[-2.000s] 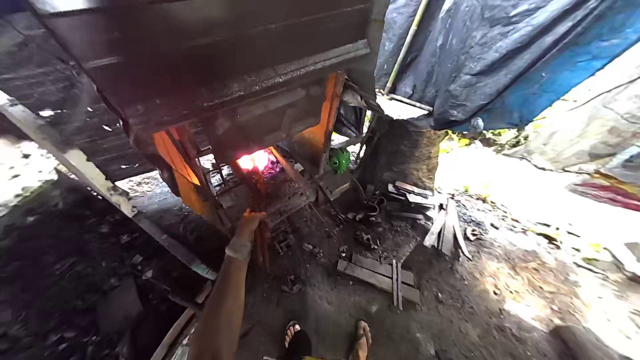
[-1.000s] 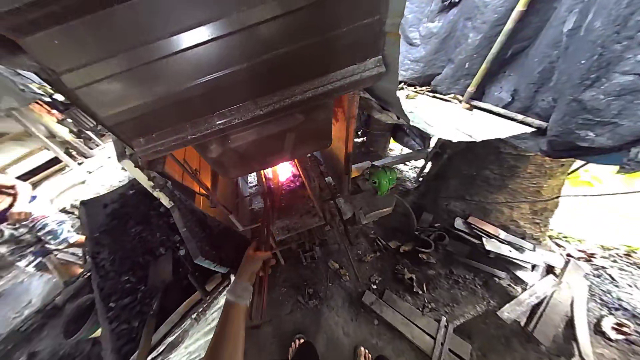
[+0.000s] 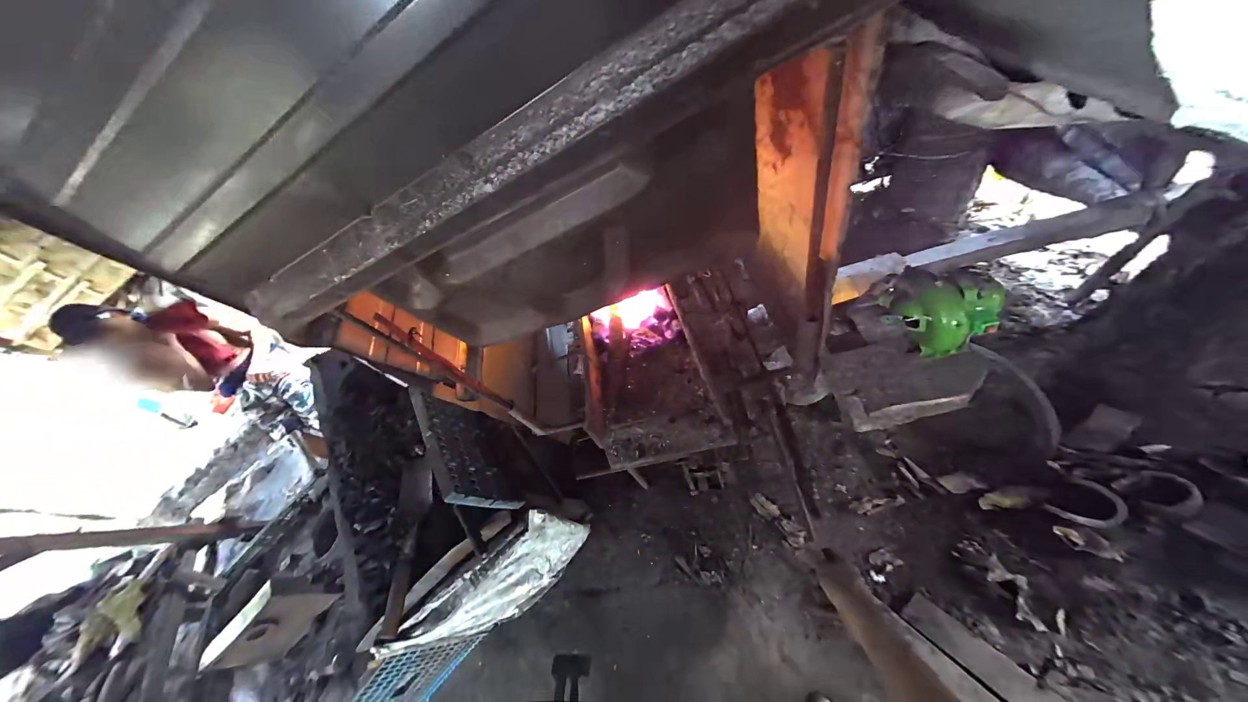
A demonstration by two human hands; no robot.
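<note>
Neither my left hand nor my right hand shows in the view now. Coals glow pink-white (image 3: 639,317) in a forge hearth under a dark sheet-metal hood (image 3: 370,127). A tray-like wooden and metal frame (image 3: 673,390) extends from the hearth toward me. To its right, a long dark metal rod (image 3: 792,468) slopes down to what looks like a brown wooden handle (image 3: 877,619) at the lower edge; whether anything grips it cannot be seen. Reddish-brown rods (image 3: 429,356) lean at the left, beside an orange-lit panel (image 3: 502,375).
A green blower (image 3: 946,312) with a hose (image 3: 1033,395) stands right of the hearth. Metal rings (image 3: 1087,505) and scraps litter the ground there. A dark bin of charcoal (image 3: 370,439) and a perforated metal piece (image 3: 473,453) are at left. Another person (image 3: 195,341) is farther left.
The hand and forearm seen near the rods in front of the hearth have left the view. The view has moved closer to the hearth and tilted.
</note>
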